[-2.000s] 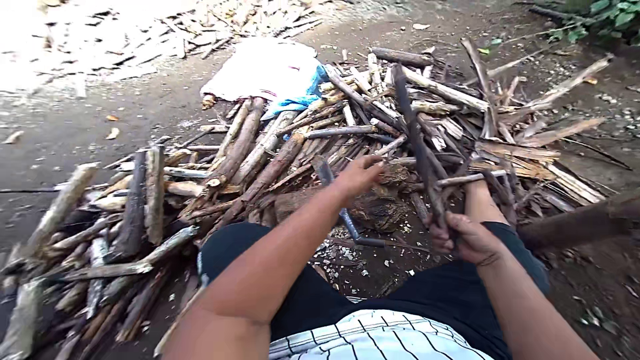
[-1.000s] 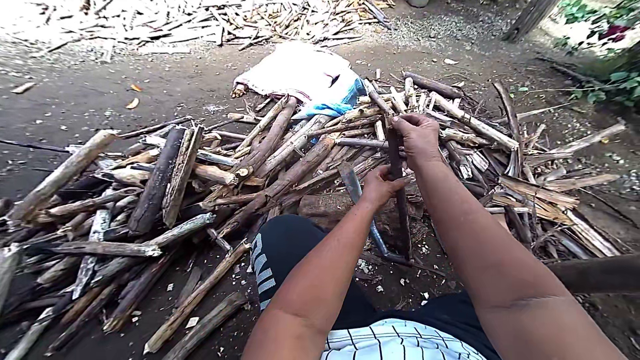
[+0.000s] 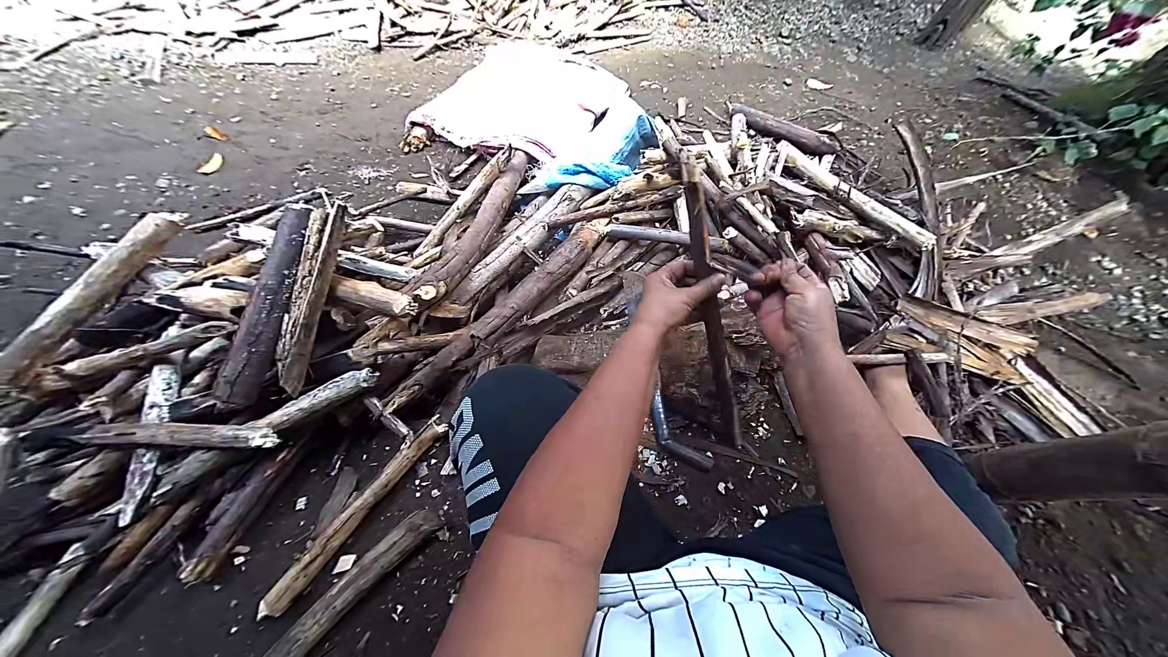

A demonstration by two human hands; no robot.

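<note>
My left hand (image 3: pixel 677 294) is closed around the middle of a dark, narrow wooden stick (image 3: pixel 714 342) that stands nearly upright above the ground between my knees. Just to its right, my right hand (image 3: pixel 792 301) has its fingers bent and pinched together; a thin dark piece lies at its fingertips, and I cannot tell whether it is gripped. Behind the stick is a wooden block (image 3: pixel 593 351). A tool with a bent metal handle (image 3: pixel 671 438) leans beside the block, its upper part hidden by my left hand and forearm.
Heaps of cut branches and split firewood (image 3: pixel 493 319) surround my legs. A white and blue sack (image 3: pixel 538 100) lies on the pile ahead. A thick log (image 3: pixel 1077 465) reaches in from the right. More wood (image 3: pixel 319 23) lies scattered at the far left, and leafy plants (image 3: pixel 1122 128) grow at the far right.
My right hand has left the upper part of the stick and is now lower, to its right. My left hand still holds the stick. The view has shifted left since two seconds ago.
</note>
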